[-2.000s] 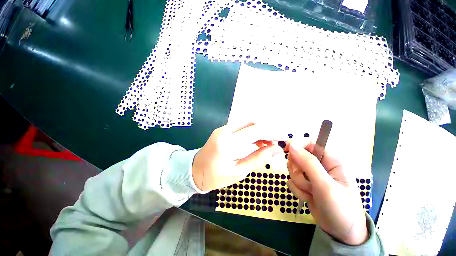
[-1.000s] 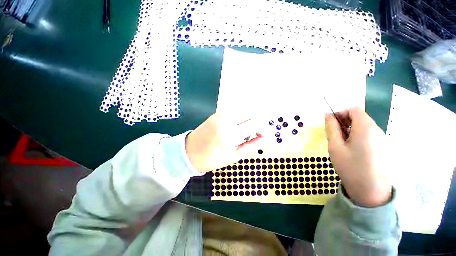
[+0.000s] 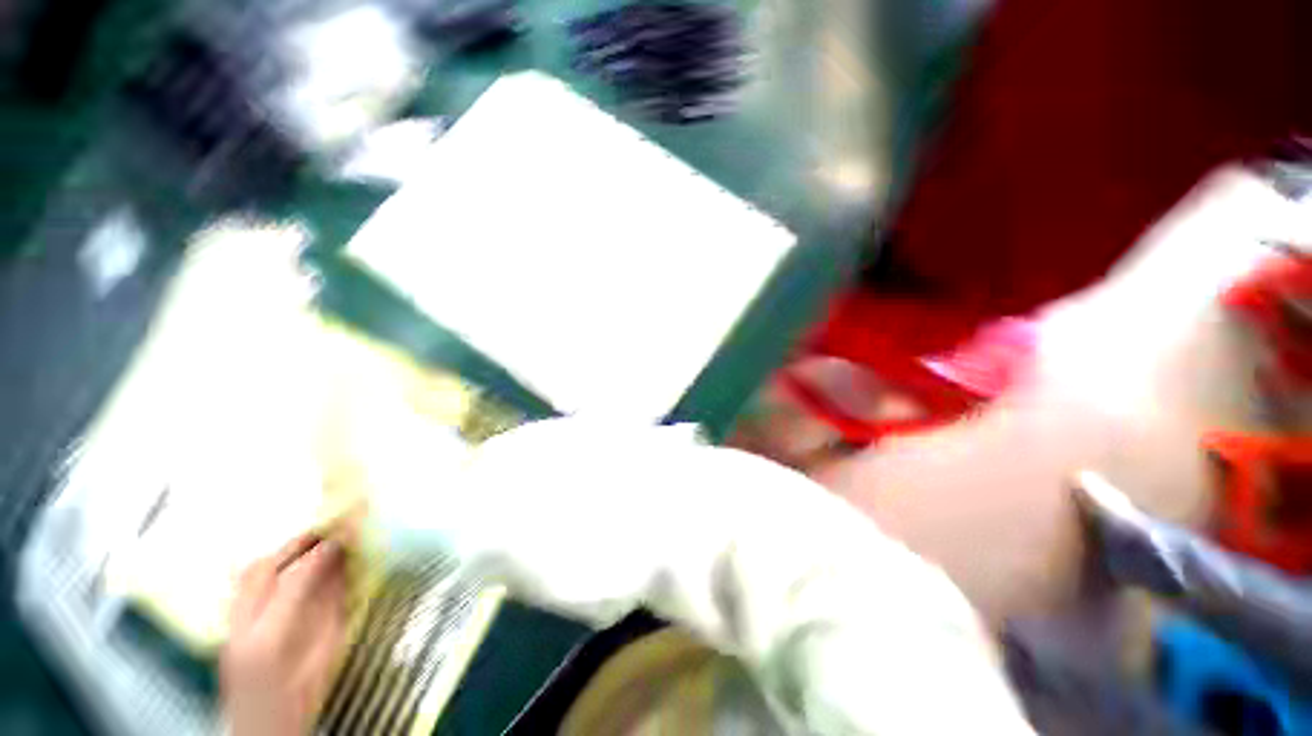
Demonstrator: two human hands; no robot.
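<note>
The view is strongly blurred. The pale yellow work sheet (image 3: 202, 431) lies at the left, partly glaring white. The rows of black round pieces (image 3: 396, 647) show only as dark streaks near its edge. My left hand (image 3: 288, 633) is at the sheet's lower part, fingers blurred, with a dark line at the fingertips that I cannot identify. My right arm reaches in from the lower right in a pale sleeve. My right hand (image 3: 410, 475) is washed out over the sheet. Its fingers and the tweezers cannot be made out.
The second pale sheet (image 3: 576, 259) lies beyond my right sleeve. A whitish clear bag (image 3: 345, 72) and dark blurred trays or parts (image 3: 662, 58) are at the top. Red objects (image 3: 863, 388), a blue item (image 3: 1223, 669) and a grey-brown floor area are at the right.
The view has swung sharply to the right and blurred. The work sheet and both hands now sit further left, and the red area on the right has come into view.
</note>
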